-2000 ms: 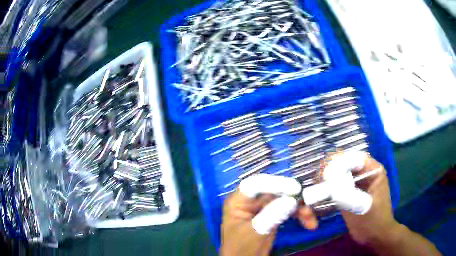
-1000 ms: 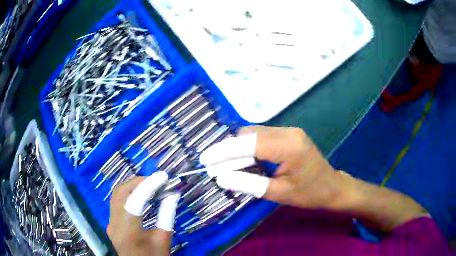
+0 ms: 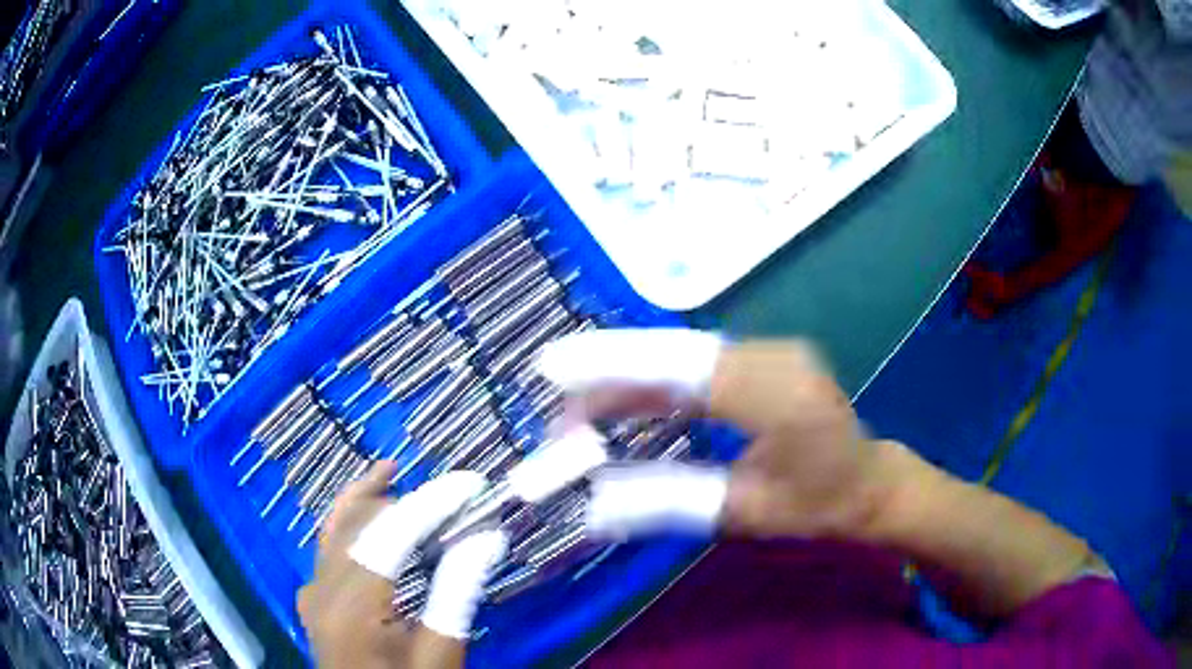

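My left hand [image 3: 379,569], with white finger cots, pinches a slim shiny rod-and-barrel unit [image 3: 467,512] between thumb and finger over the near blue tray [image 3: 209,457]. My right hand [image 3: 771,438] is blurred just right of it. Its thumb and upper finger are apart, and another white-cotted fingertip is at the unit's right end; whether it touches is unclear. I see nothing held in the right hand. Under the hands, rod-and-barrel assemblies [image 3: 503,281] lie in rows in the near tray, partly hidden by the fingers.
The far blue tray [image 3: 118,261] holds jumbled thin rods [image 3: 248,196]. A narrow pale tray [image 3: 118,457] of short metal tubes [image 3: 79,523] is at the lower left. A large white tray [image 3: 680,281] with small pale pieces is at the upper right. Another person's arm [image 3: 1078,222] is beyond the bench edge.
The right hand's thumb and upper finger have spread apart, and the thin rod tip seen between the hands no longer shows. The left hand has shifted slightly right. Since the earliest frame, the view has swung right.
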